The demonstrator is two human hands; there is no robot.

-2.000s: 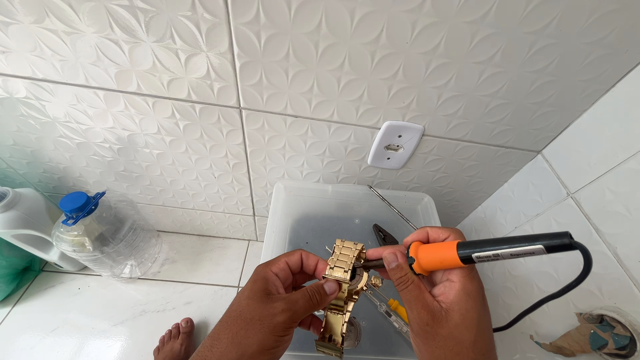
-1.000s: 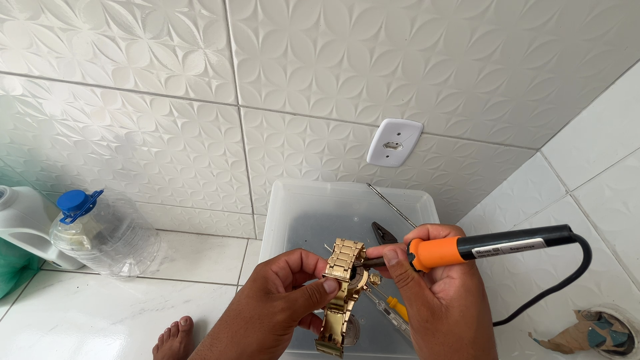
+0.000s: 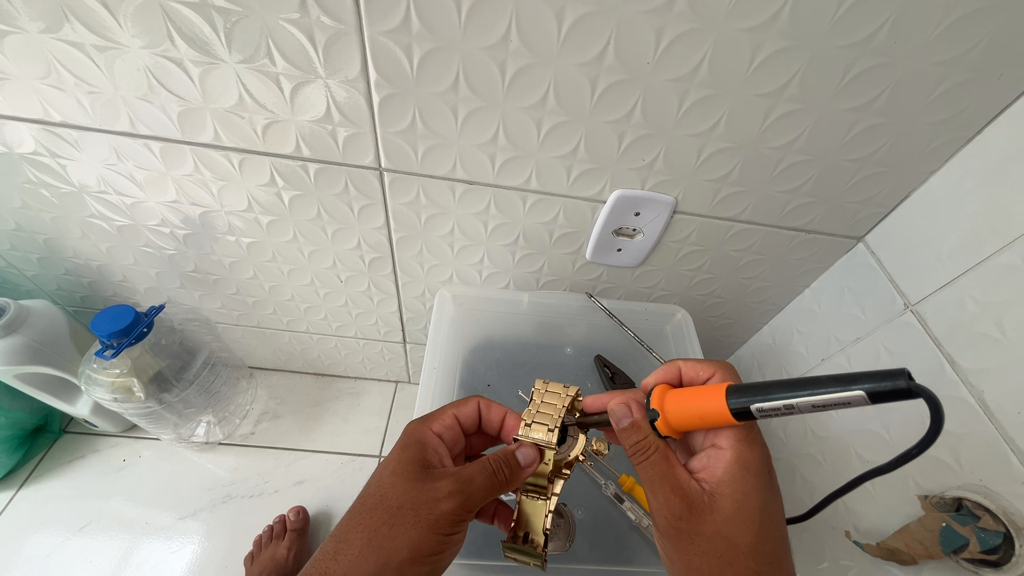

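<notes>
A gold-coloured metal wristwatch [image 3: 550,412] hangs with its link bracelet folded, pinched between the thumb and fingers of my left hand [image 3: 460,472]. My right hand [image 3: 700,472] holds a soldering iron [image 3: 692,410] with an orange and black handle, its fingers close to the metal shaft. The shaft points left into the bracelet loop at the watch case; its tip is hidden there, so contact cannot be told. Below the hands, on a translucent plastic box [image 3: 560,312], lie pliers [image 3: 614,373], a thin metal rod [image 3: 624,326], a yellow-handled tool [image 3: 632,490] and a round metallic disc [image 3: 562,528].
A wall socket [image 3: 630,229] sits above the box on the tiled wall. At left stand a clear plastic bottle with blue cap [image 3: 160,384] and a white jug [image 3: 48,368]. The iron's black cord [image 3: 880,472] loops down at right near a floor hole with torn paper [image 3: 952,532]. A bare foot [image 3: 280,544] shows below.
</notes>
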